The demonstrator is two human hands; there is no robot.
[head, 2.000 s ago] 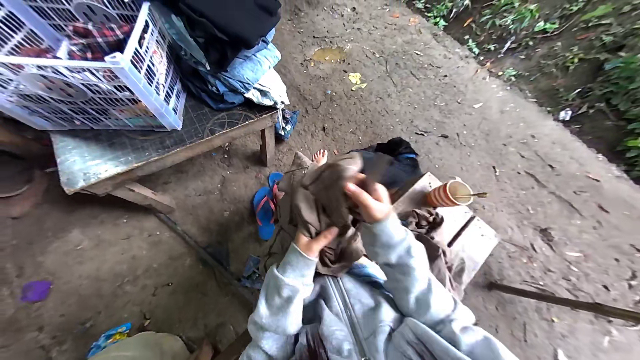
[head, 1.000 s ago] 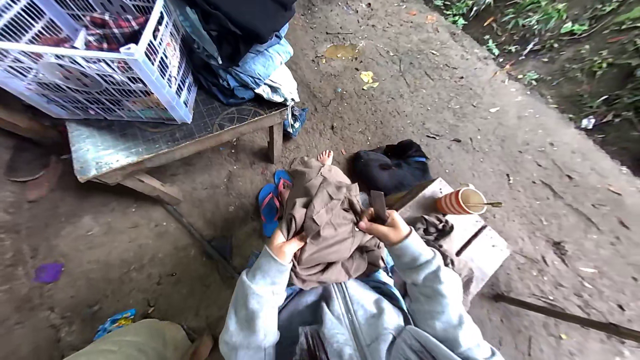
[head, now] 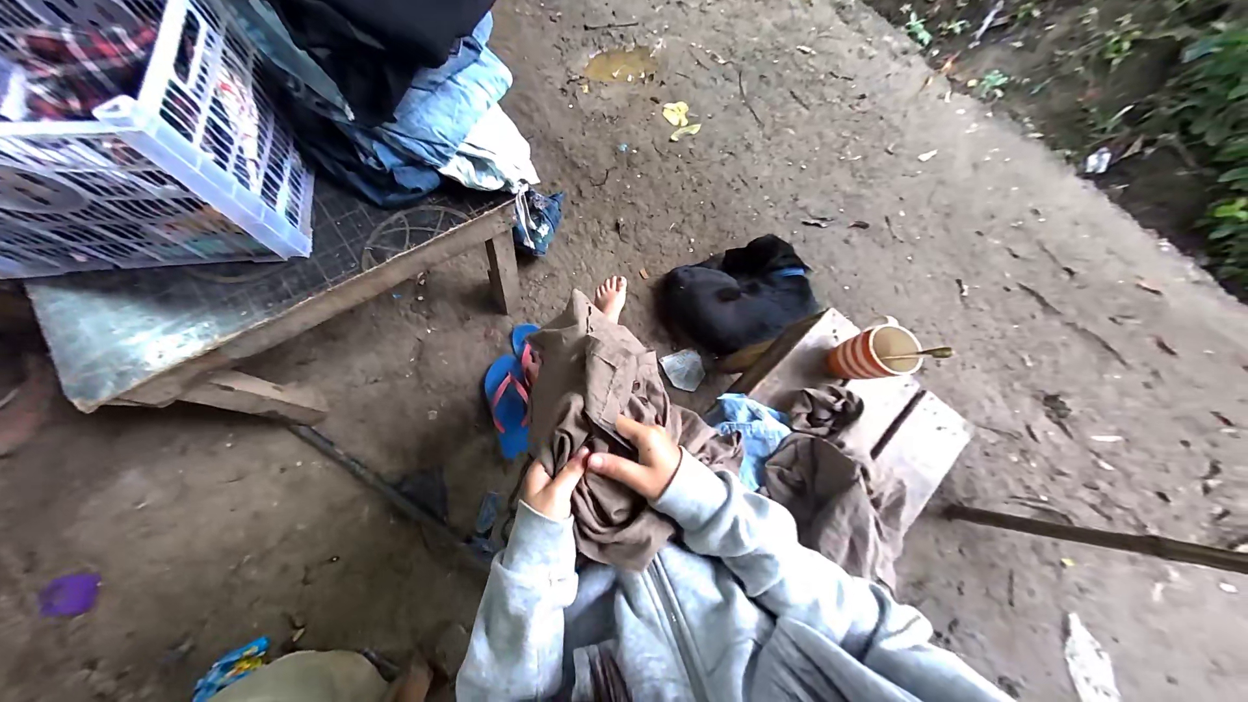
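Note:
Brown cloth (head: 609,385), bunched and creased, lies over my lap and legs. My left hand (head: 554,485) pinches its near part between thumb and fingers. Close beside it, thumbs almost touching, my right hand (head: 643,458) grips the same cloth from the right. More brown cloth (head: 829,483) and a light blue cloth (head: 751,434) lie to the right on a small wooden bench (head: 921,439). An orange-and-white striped mug (head: 873,351) with a spoon (head: 926,353) in it stands at the bench's far end.
A black dog (head: 736,297) with a blue collar lies curled beyond the bench. Blue flip-flops (head: 507,405) rest on the dirt by my bare foot (head: 611,295). At the upper left, a low table (head: 341,292) bears a plastic crate (head: 210,185) and piled clothes (head: 429,117). A stick (head: 1092,536) lies right.
My hands have come together on the brown cloth; one second ago they were apart. The dark object at my right hand one second ago no longer shows.

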